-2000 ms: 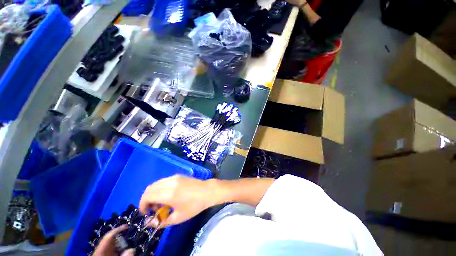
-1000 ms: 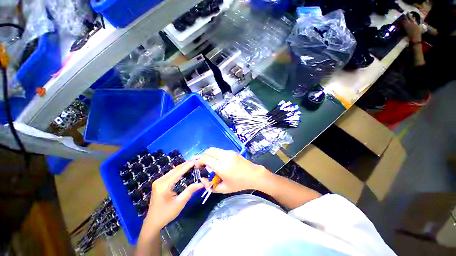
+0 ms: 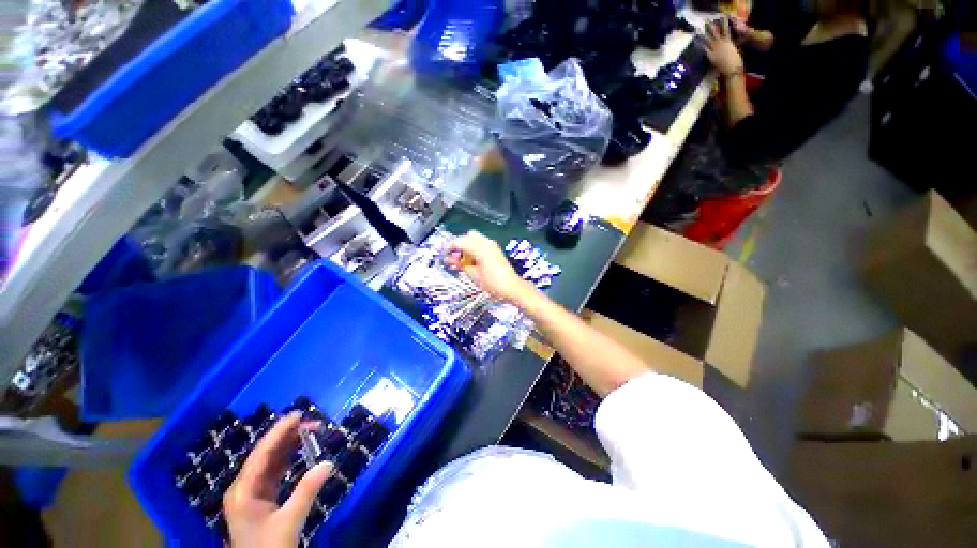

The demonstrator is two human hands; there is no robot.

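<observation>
My left hand (image 3: 268, 487) is over the near part of the large blue tray (image 3: 370, 305). Its thumb and fingers hold a small black and silver module (image 3: 310, 445) above rows of similar dark modules (image 3: 214, 455). My right hand (image 3: 484, 268) reaches out over the cable bundle (image 3: 471, 310) on clear plastic beside the tray. A bit of an orange-handled tool (image 3: 461, 259) shows between its fingers; the shaft cannot be made out. Whether the fingertips also pinch a cable cannot be told.
A tilted blue bin (image 3: 171, 343) lies left of the tray. Behind are a metal fixture (image 3: 375, 219), a grey bag (image 3: 552, 128) and a black round object (image 3: 566, 223). An open carton (image 3: 737, 321) stands at right. Another person's hand (image 3: 723, 48) is at the bench's far end.
My right hand has left the module and my left hand, moving forward onto the cable bundle with the orange tool. My left hand stays over the tray. The camera view has turned.
</observation>
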